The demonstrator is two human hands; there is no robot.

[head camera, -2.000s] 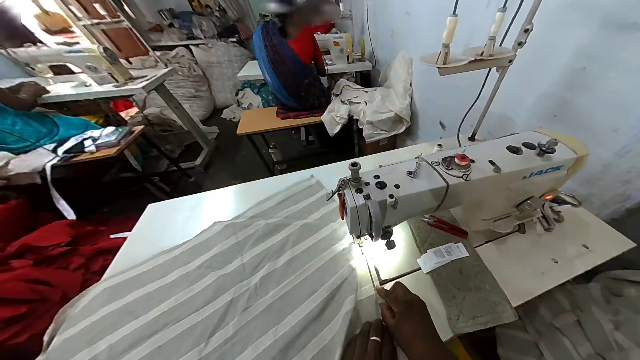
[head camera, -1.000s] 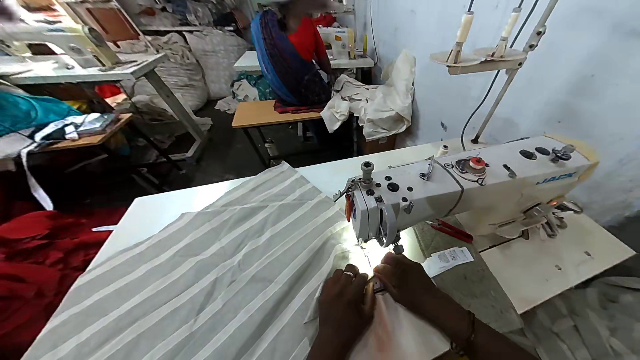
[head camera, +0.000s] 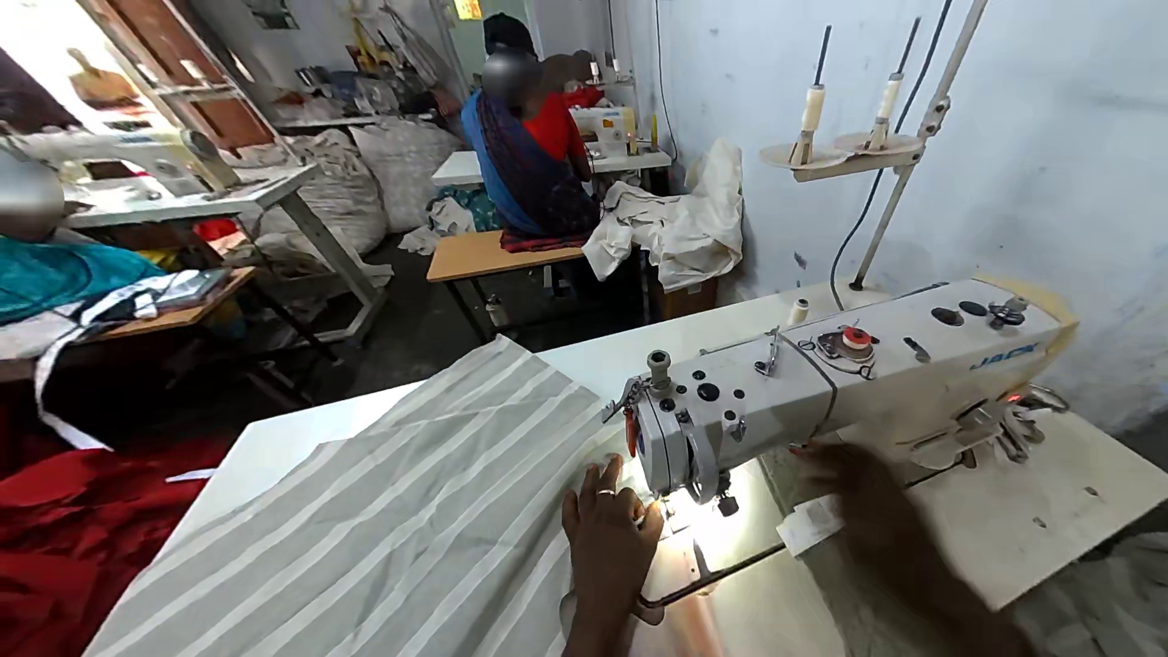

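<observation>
A Jack industrial sewing machine [head camera: 730, 392] stands on a white table, its lamp lighting the needle area. Grey fabric with white stripes [head camera: 401, 493] spreads over the table to the left of the needle. My left hand [head camera: 610, 538], with a ring, presses on the fabric edge beside the presser foot, fingertips bent. My right hand [head camera: 844, 484], blurred, reaches under the machine arm, its fingertips at a small red-handled tool [head camera: 798, 449] that is mostly hidden; whether it grips the tool I cannot tell. White paper labels [head camera: 810, 525] lie just below that hand.
A thread stand with cones [head camera: 844, 151] rises behind the machine. Red cloth [head camera: 82, 520] lies at the left. Ahead, a person [head camera: 534, 146] sits by a wooden bench [head camera: 502, 255] and another sewing machine [head camera: 602, 128]. A further person sits at far left near a machine.
My right hand has moved away from the needle area to the right, to the red-handled tool. My left hand has stayed on the fabric near the presser foot.
</observation>
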